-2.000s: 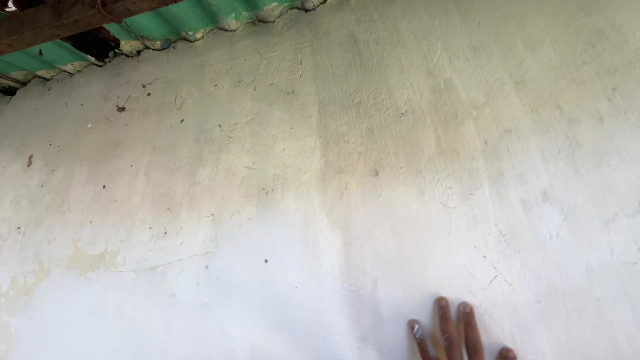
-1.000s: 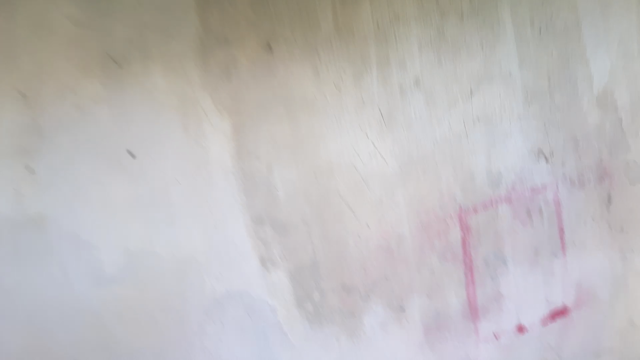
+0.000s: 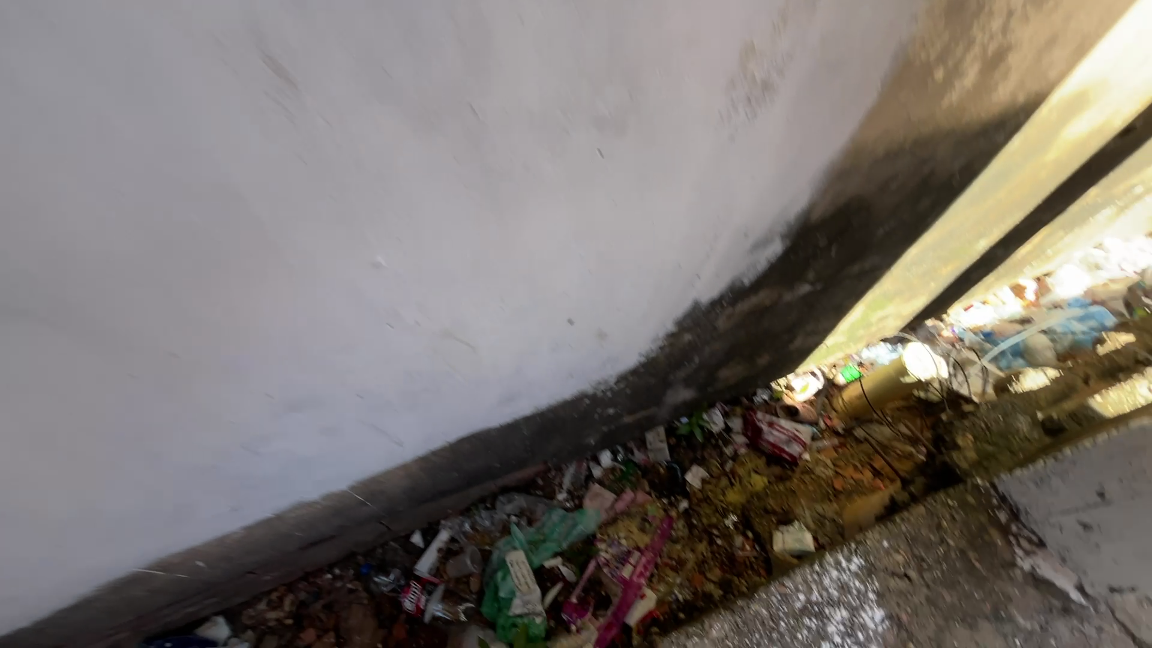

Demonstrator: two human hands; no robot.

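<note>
Neither of my hands shows in the head view now, so what they hold or touch is hidden. A white painted wall (image 3: 405, 207) fills the upper left and middle of the view. Along its foot runs a dark, unpainted band (image 3: 702, 360), which widens toward the right. Below the wall lies a strip of ground strewn with litter, among it a green plastic bag (image 3: 531, 567), a magenta plastic piece (image 3: 634, 580) and a red and white wrapper (image 3: 778, 436).
A rough concrete ledge (image 3: 864, 585) borders the litter at lower right. Farther back are a yellowish pipe (image 3: 877, 387), thin wires and blue plastic (image 3: 1080, 324). A sunlit pale wall edge (image 3: 963, 216) rises at the right.
The view has swung down from the upper wall to its foot. The hand at the lower right two seconds ago is out of view, and so are the pink marks seen one second ago.
</note>
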